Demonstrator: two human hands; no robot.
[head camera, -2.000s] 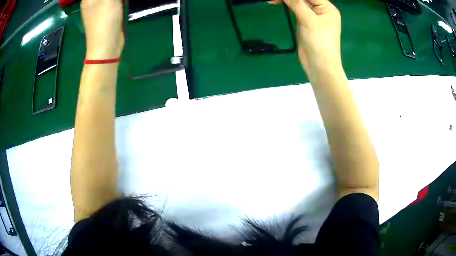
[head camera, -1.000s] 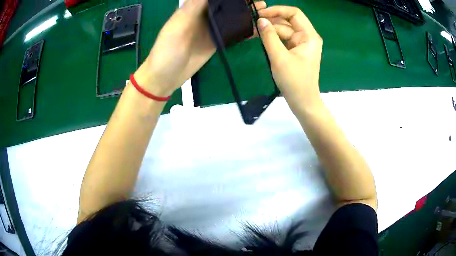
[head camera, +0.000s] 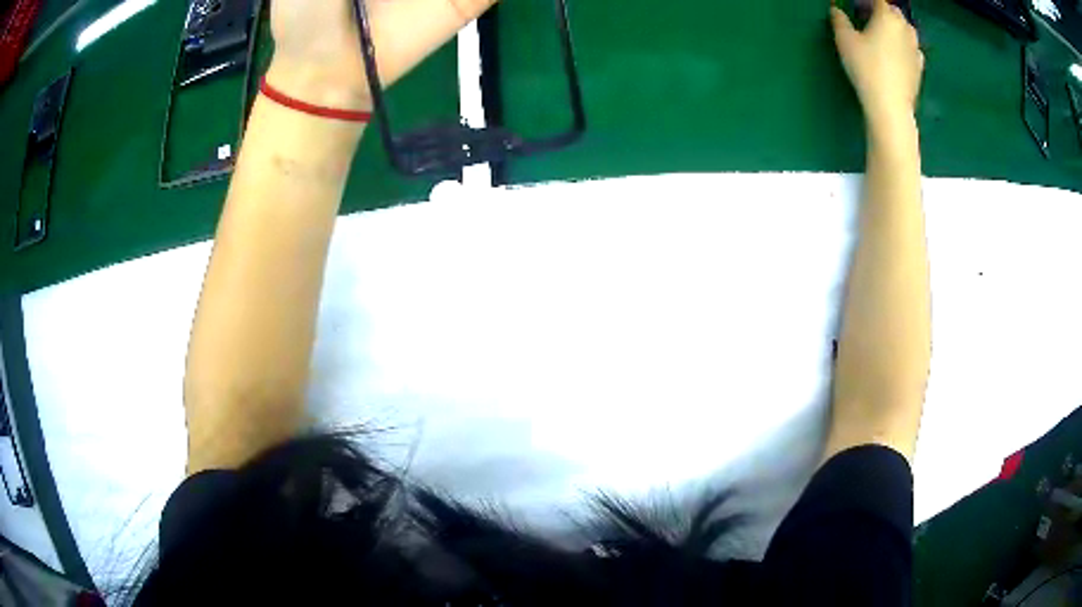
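Observation:
A black phone middle frame (head camera: 475, 151) is in my left hand (head camera: 368, 48) at the top edge of the picture, its open end towards me, over the white strip (head camera: 471, 71). Its upper part is cut off by the picture's edge. My right hand (head camera: 880, 53) is far out at the upper right on the green surface, its fingers at a dark item (head camera: 908, 10) that is mostly hidden and cut off; I cannot tell whether it is gripped.
Middle frames lie at left (head camera: 214, 48) and far left (head camera: 43, 148) on the green bench (head camera: 688, 95). Another frame (head camera: 1036, 101) lies at far right, near a black tray (head camera: 1009, 14). The white mat (head camera: 570, 320) spans the near side.
My right hand has let go of the middle frame and moved to the upper right. My left hand has moved up and left with the frame.

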